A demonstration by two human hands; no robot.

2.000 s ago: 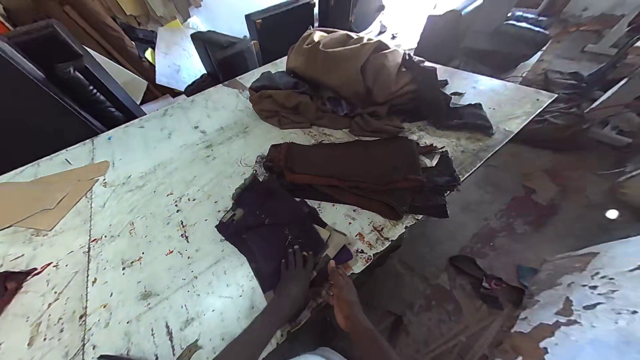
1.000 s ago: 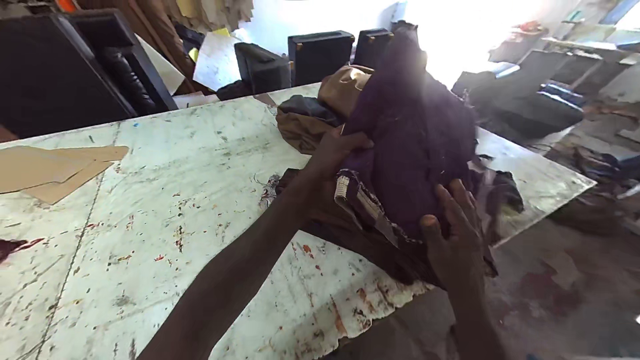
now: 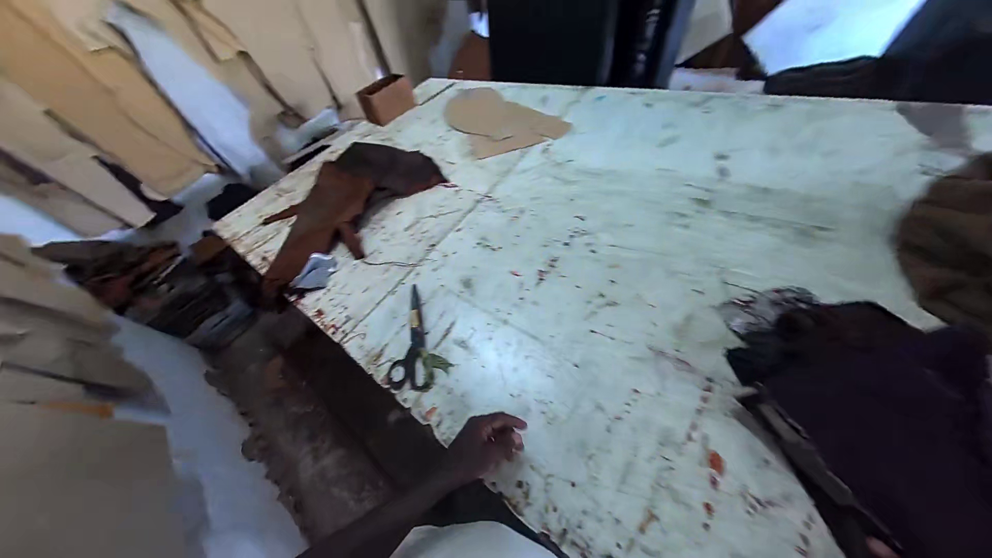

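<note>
My left hand is over the near edge of the marked white tabletop, fingers loosely curled and holding nothing. Black-handled scissors lie just beyond it, a little to the left. At the right, dark purple cloth lies bunched on the table. Only a fingertip of my right hand shows at the bottom edge, beside this cloth; whether it grips the cloth is hidden. A brown garment or cloth is partly in view behind the purple one.
Brown and dark fabric pieces lie at the table's left edge. Farther back are tan card-like pieces and a small open cardboard box. Tan pattern-like sheets hang at the left. A black case-like object stands behind the table.
The purple cloth, raised between both hands one second ago, now lies lower at the right. My left hand has come away from it. The view has swung left, bringing the scissors into sight.
</note>
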